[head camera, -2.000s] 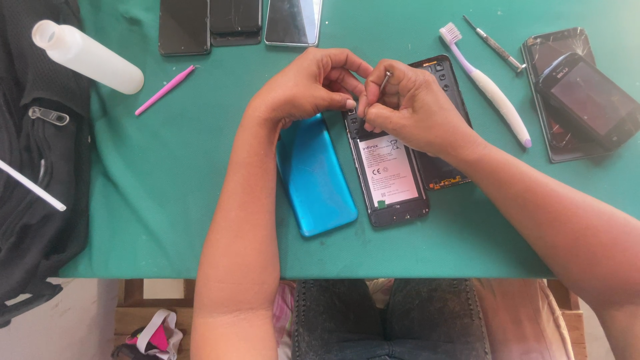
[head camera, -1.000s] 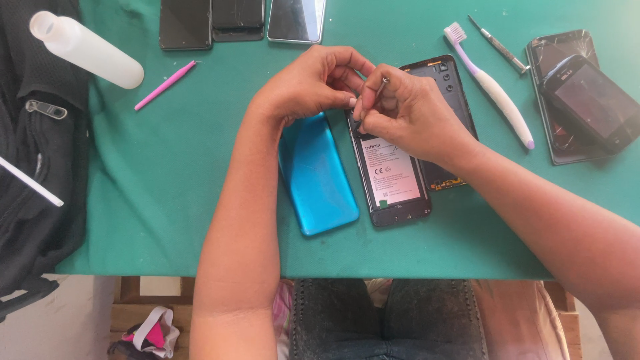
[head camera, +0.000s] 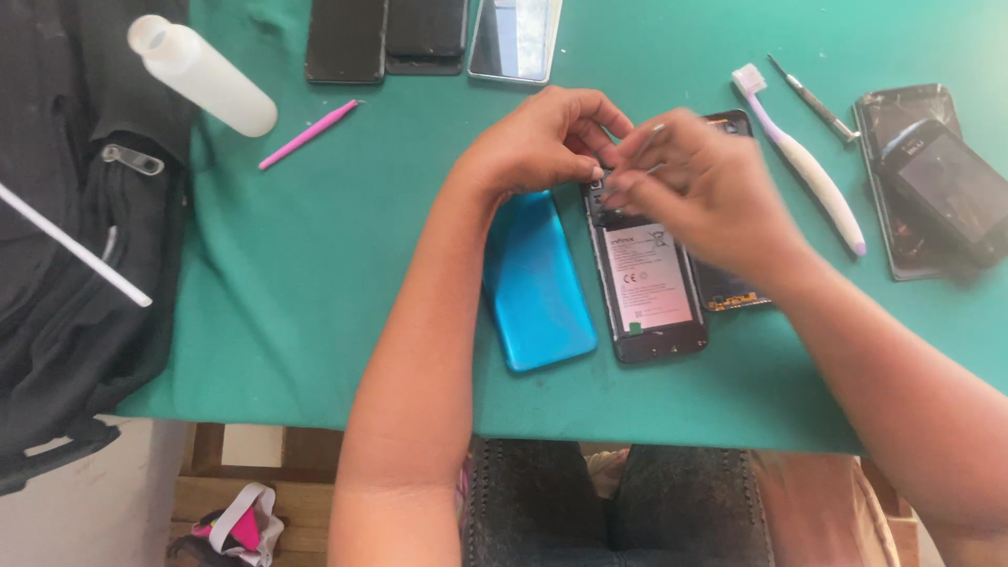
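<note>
An opened smartphone lies on the green cloth with its labelled battery showing. My left hand rests at the phone's upper end, its thumb by the camera area; whether its fingers pinch anything is hidden. Over the phone's upper part, my right hand is blurred and holds a thin metal tool between its fingers; the tool's tip cannot be made out. A blue phone back cover lies left of the phone, partly under my left wrist. Behind my right hand, another phone part with a dark frame lies to the right.
A toothbrush, a small screwdriver and two stacked phones lie to the right. Several phones line the far edge. Left are a pink pen-like tool, a white plastic bottle and a black bag.
My right hand has lifted slightly and turned, with the thin tool still in its fingers. My left hand has stayed at the phone's upper end.
</note>
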